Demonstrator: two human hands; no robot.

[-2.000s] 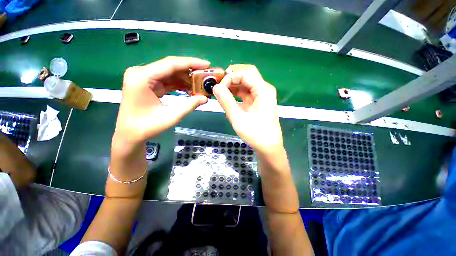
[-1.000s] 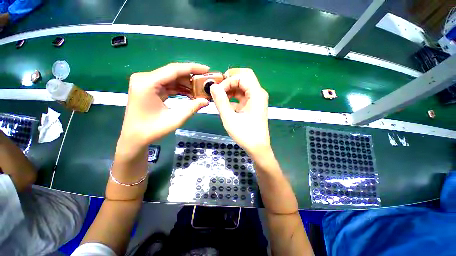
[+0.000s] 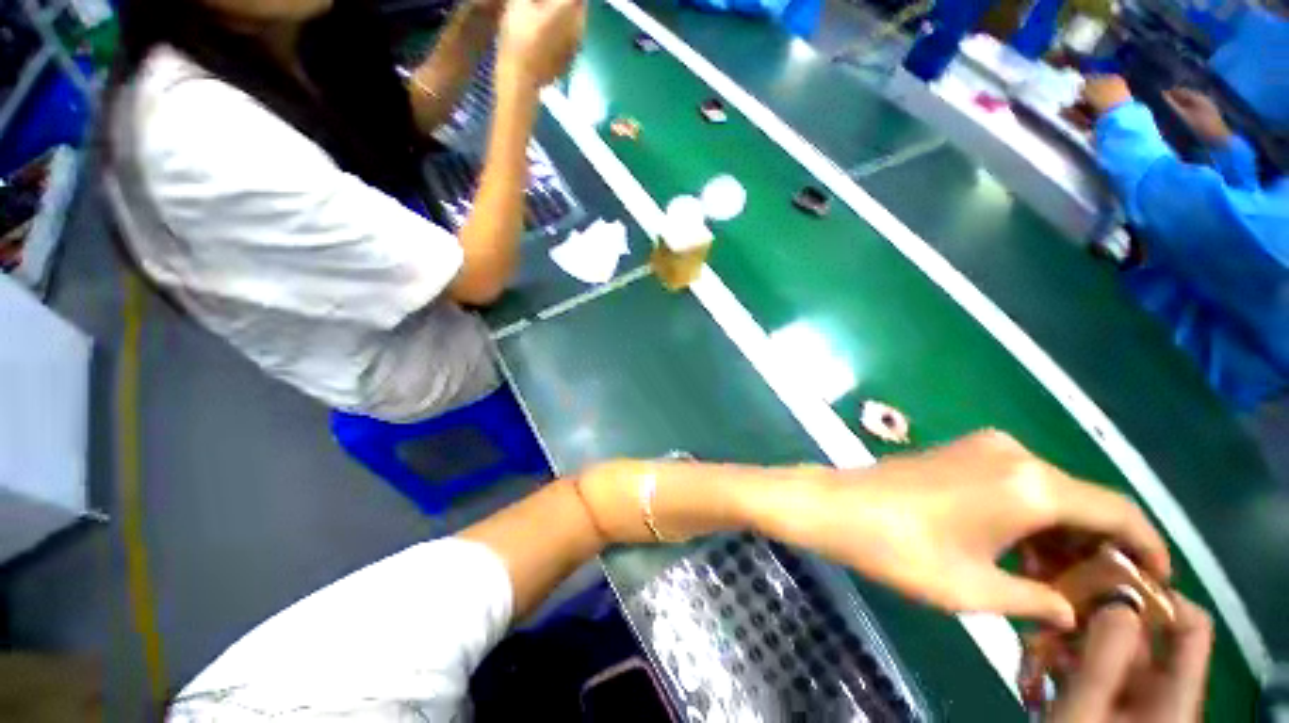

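The copper-coloured device housing (image 3: 1110, 576) is at the lower right, over the belt's near rail, with a dark round centre partly covered by fingers. My left hand (image 3: 975, 516) holds it between thumb and fingers. My right hand (image 3: 1145, 657) is cut off by the bottom edge; its fingertips press on the housing's round centre. Below my left forearm, the near sheet of round black pieces (image 3: 778, 636) lies on the bench, shiny with glare and cut off by the bottom edge.
A copper housing (image 3: 885, 421) and dark housings (image 3: 811, 201) lie on the green belt (image 3: 961, 367). A bottle with open lid (image 3: 680, 252) and white tissue (image 3: 591, 250) are on the left bench. A seated person in white (image 3: 283, 212) is left; people in blue (image 3: 1202, 212) are across.
The view has swung to the left. My hands and the housing now appear at the lower right, still together. The neighbouring worker has come into view, and the second sheet has left it.
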